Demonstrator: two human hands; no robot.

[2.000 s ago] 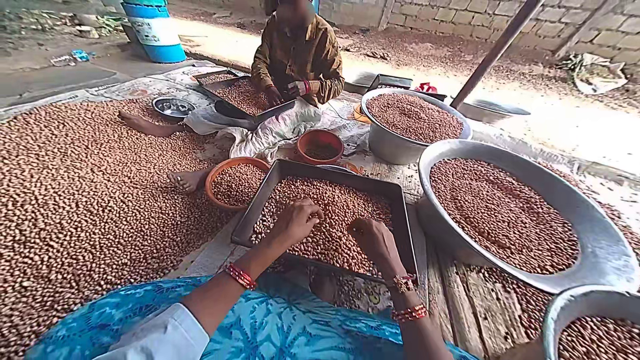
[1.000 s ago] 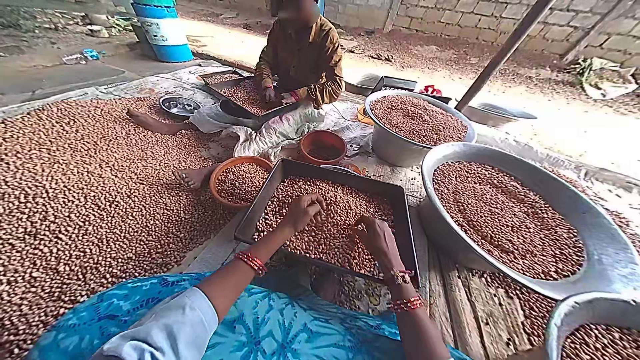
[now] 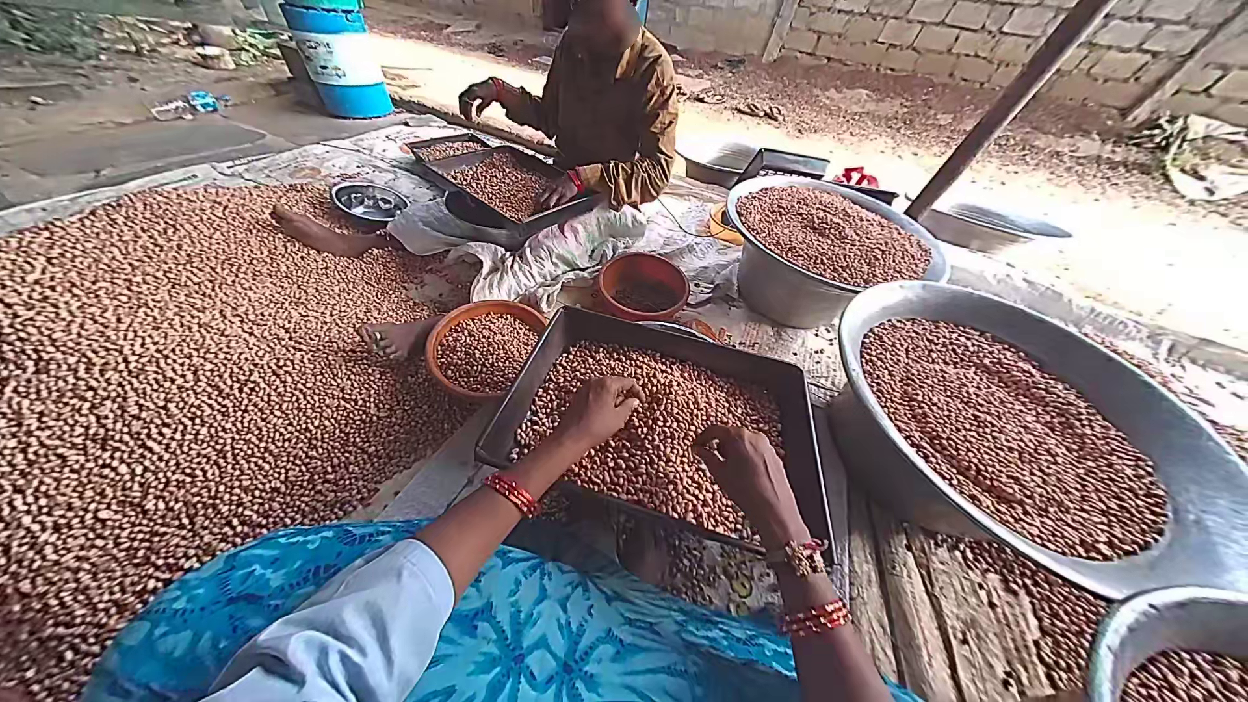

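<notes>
A black rectangular tray [image 3: 817,487] lies tilted in front of me, filled with small reddish-brown nuts or seeds [image 3: 653,448]. My left hand [image 3: 600,409] is over the left middle of the tray, its fingers curled with thumb and fingertips close together. Over the right part of the tray is my right hand [image 3: 746,473], fingers bent inward. Whether either hand pinches a single piece is too small to tell. An orange bowl of the same pieces [image 3: 485,348] stands against the tray's left side, and a reddish bowl [image 3: 643,285] with dark contents stands just behind it.
A large heap of pieces [image 3: 195,361] spreads on the left. Filled metal tubs [image 3: 1014,439] stand on the right, another [image 3: 829,244] behind. Another person [image 3: 614,107] sits opposite with black trays [image 3: 502,185], one foot near the orange bowl. A slanting pole [image 3: 1014,107] rises behind the tubs.
The person opposite has raised one hand away from their tray; both were low over it before. My hands stay over my tray with only small shifts.
</notes>
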